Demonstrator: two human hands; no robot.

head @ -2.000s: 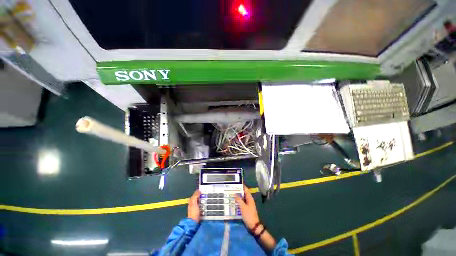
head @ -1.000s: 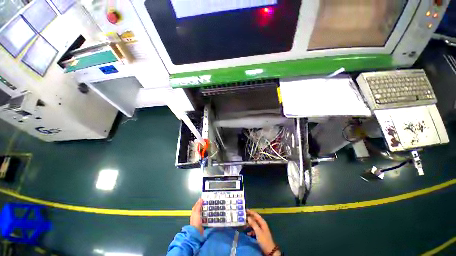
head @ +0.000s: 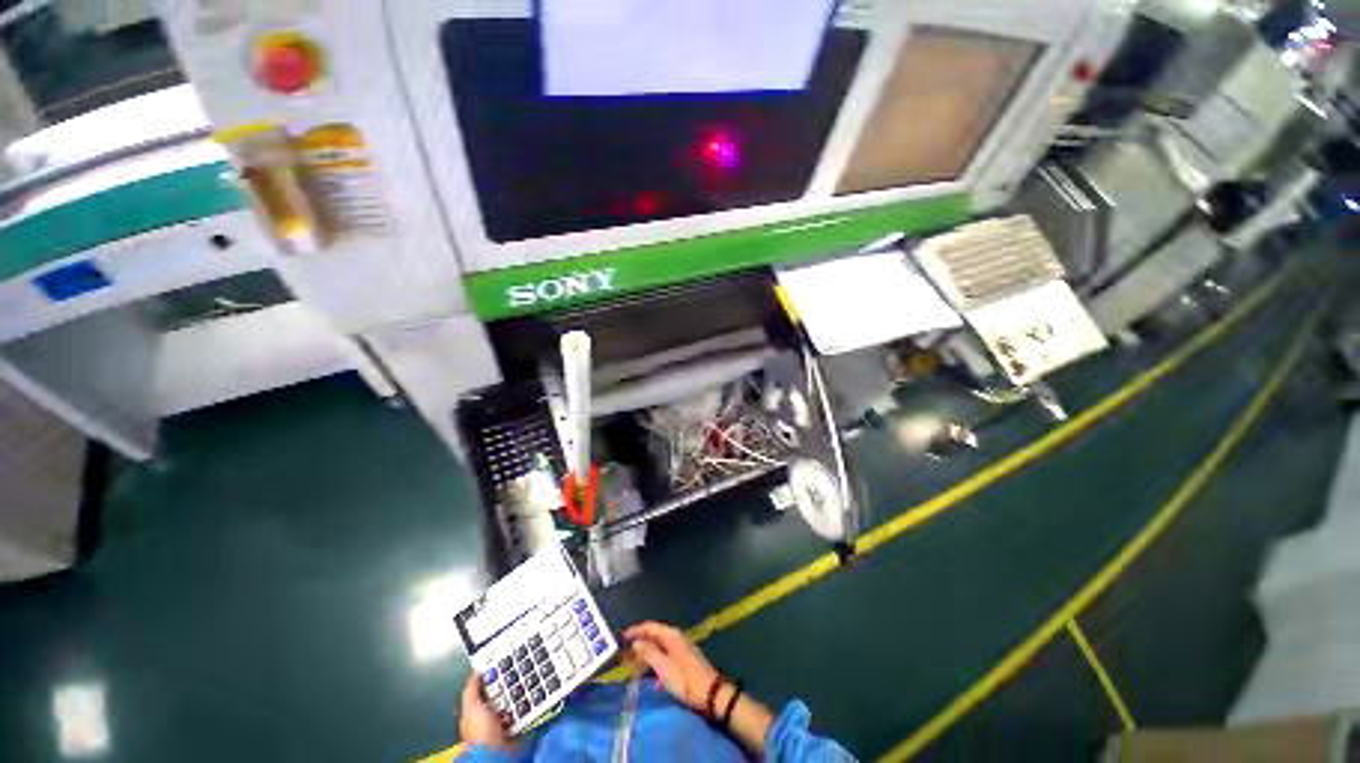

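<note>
A silver-grey calculator (head: 537, 644) with dark and blue keys is tilted in front of me at the bottom centre-left. My left hand (head: 483, 716) holds its lower left edge and is partly cut off from view by the calculator. My right hand (head: 671, 662) is beside the calculator's right edge, fingers slightly curled, with no object seen in it. I cannot tell if its fingertips touch the calculator.
A white machine with a green SONY stripe (head: 716, 252) stands ahead. Below it are tangled pale strips (head: 713, 440), orange-red handles (head: 580, 496) by a white tube (head: 576, 403), and a reel (head: 817, 498). Right are white sheets (head: 868, 301) and a keyboard (head: 992, 260).
The calculator has moved left in view and tilted, with my left hand on it. My right hand has moved up and left. The view has turned, showing more aisle at the right.
</note>
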